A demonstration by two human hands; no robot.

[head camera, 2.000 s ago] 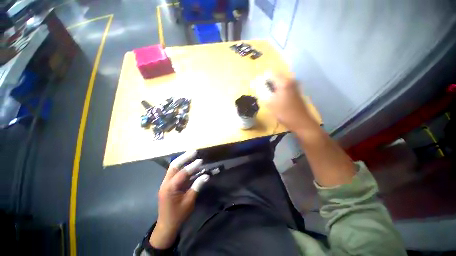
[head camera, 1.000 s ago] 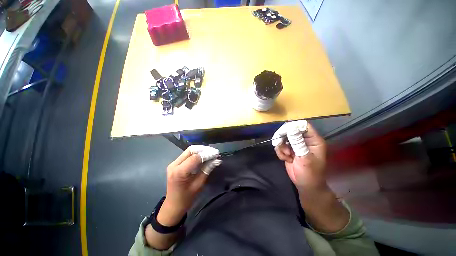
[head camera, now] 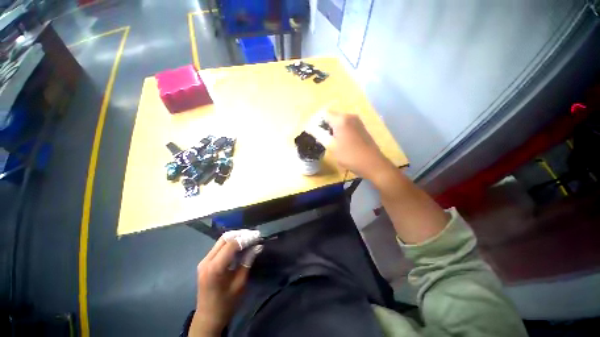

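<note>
My right hand (head camera: 350, 141), with white coverings on its fingers, is over the table just right of the cup. A small dark piece shows at its fingertips. The whitish round cup (head camera: 311, 168) stands near the table's front right, with rough black material (head camera: 308, 145) at its top. My left hand (head camera: 225, 266) is in front of the table over the dark lap, its white-covered thumb and finger closed on a thin dark piece (head camera: 268, 237) that points right. A heap of black-and-silver parts (head camera: 199, 164) lies left of centre on the table.
The yellow-tan table (head camera: 263, 187) holds a pink-red bin (head camera: 183, 89) at the far left and a smaller group of black-and-silver parts (head camera: 308, 71) at the far right. A pale wall panel (head camera: 421, 72) stands to the right. Blue bins (head camera: 258, 49) are beyond the table.
My right hand has moved from beside my left hand, in front of the table, up to the cup. The thin dark line no longer spans between the hands. The view has shifted.
</note>
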